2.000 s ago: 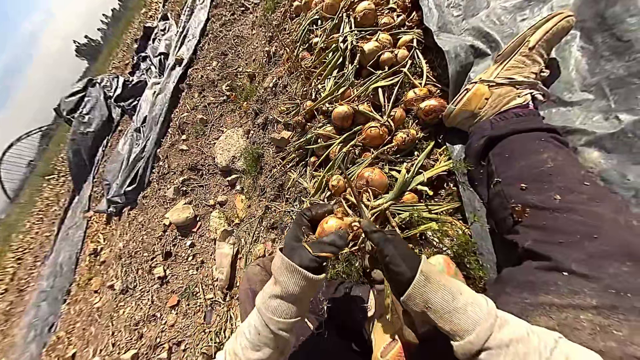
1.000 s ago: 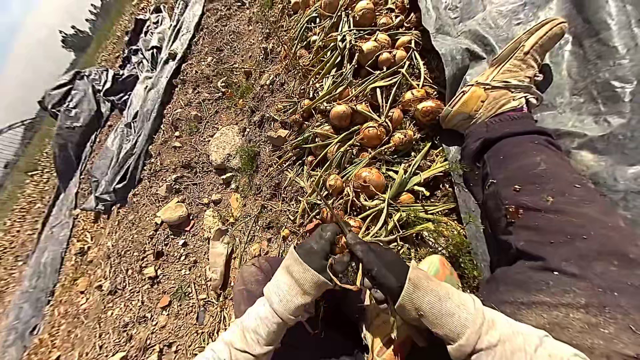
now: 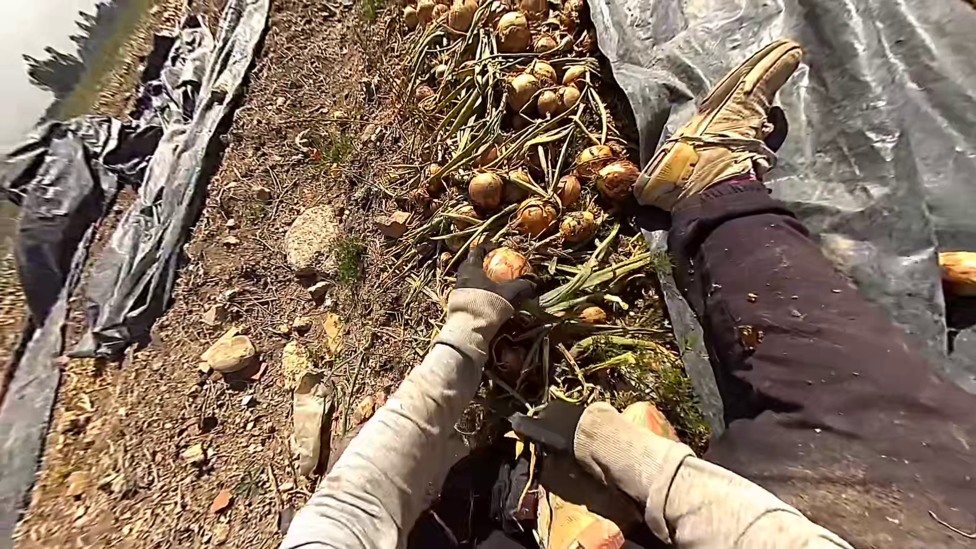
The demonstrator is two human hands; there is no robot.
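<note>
My left hand (image 3: 492, 278), in a dark glove, reaches forward with its fingers around a yellow onion (image 3: 506, 264) lying at the near end of the row. Lower and to the right, my right hand (image 3: 549, 425), also gloved, is beside dry onion leaves (image 3: 564, 393); whether it grips any of them is unclear. Green and yellowed onion tops (image 3: 595, 278) spread to the right of the onion. Beyond it lie several onions (image 3: 536, 216) with dried stalks tangled among them. A darker onion sits in shadow between my two hands.
Black plastic sheeting (image 3: 854, 114) covers the ground at right, with my outstretched leg (image 3: 793, 328) and tan shoe (image 3: 720, 126) over it. Crumpled plastic (image 3: 152, 229) lies at left. Stones, including a large one (image 3: 313, 240), dot the bare soil (image 3: 252, 297) between.
My hands were together near my lap around an onion, and have moved apart. My left hand has reached forward to another onion, while my right hand stays low.
</note>
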